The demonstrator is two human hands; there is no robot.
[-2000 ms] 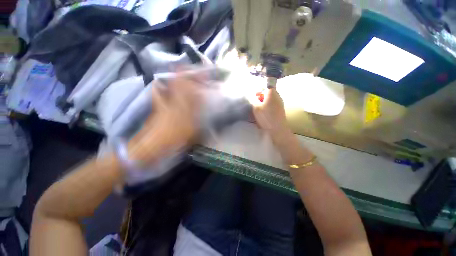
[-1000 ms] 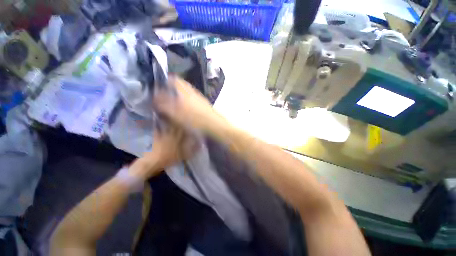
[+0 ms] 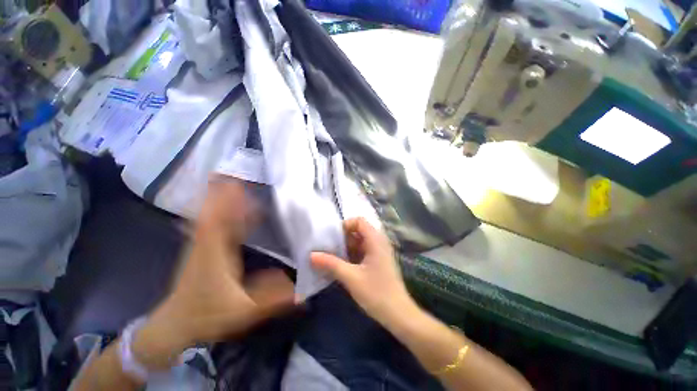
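A garment piece in light grey with dark grey panels hangs over the table's front edge, left of the needle. My right hand pinches its light grey edge between thumb and fingers. My left hand is blurred, with fingers spread, just left of that edge; whether it touches the cloth is unclear. A shiny dark panel of the garment lies on the table to the right. The presser foot and needle of the sewing machine stand right of the cloth, with no cloth seen under them.
A white piece lies right of the needle. The control screen glows. A black phone is at the table's right end. Printed plastic packs and grey cloth are at left. A blue basket is behind.
The garment has been spread out, its dark panel now across the table. My hands, together on the bundle one second ago, are apart; my right hand has moved to the light grey edge.
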